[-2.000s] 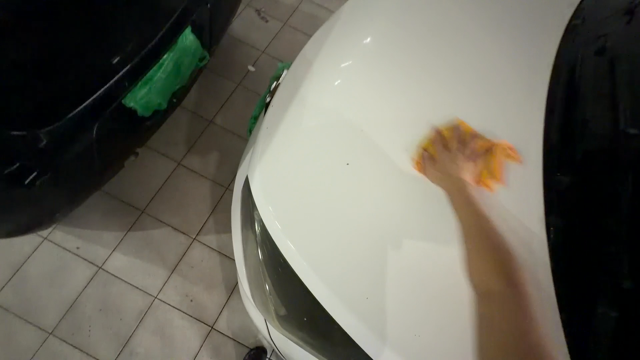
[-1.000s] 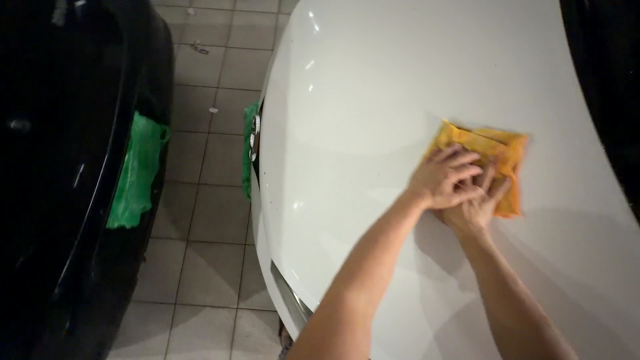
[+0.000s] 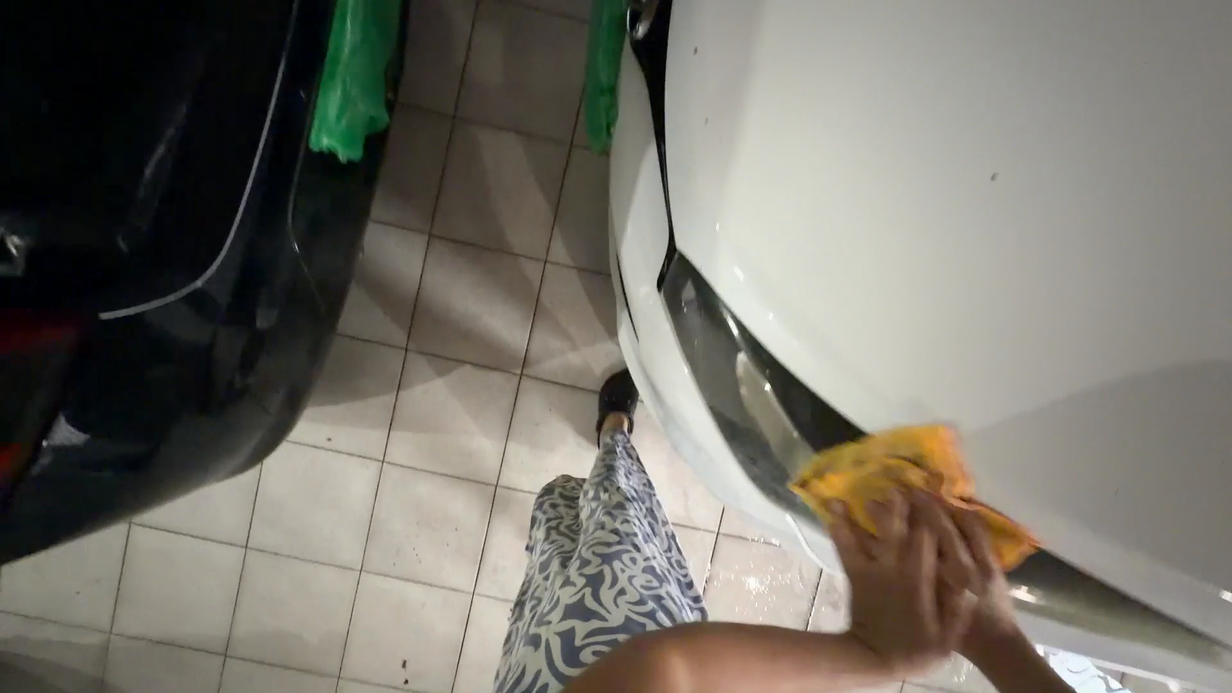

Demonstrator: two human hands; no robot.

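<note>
A yellow-orange cloth (image 3: 914,462) lies over the upper edge of the headlight (image 3: 746,385) and the border of the white car's hood (image 3: 914,241), at the lower right. My left hand (image 3: 890,577) presses on the cloth, fingers spread over it. Partly hidden beneath and beside it, my right hand (image 3: 977,568) is also on the cloth. The fingers of both hands overlap, so the right hand's exact hold is hard to see.
A dark car (image 3: 192,385) stands at the left, a green cloth or plastic piece (image 3: 351,87) hanging on its edge. Another green piece (image 3: 603,77) hangs at the white car's front. Between the cars is a tiled floor (image 3: 462,404), with my patterned trousers (image 3: 616,568) and dark shoe (image 3: 617,393).
Both hands and the cloth have moved from the middle of the hood to the headlight's edge. Two seconds ago only one hand was seen on the cloth. The view has shifted toward the headlight.
</note>
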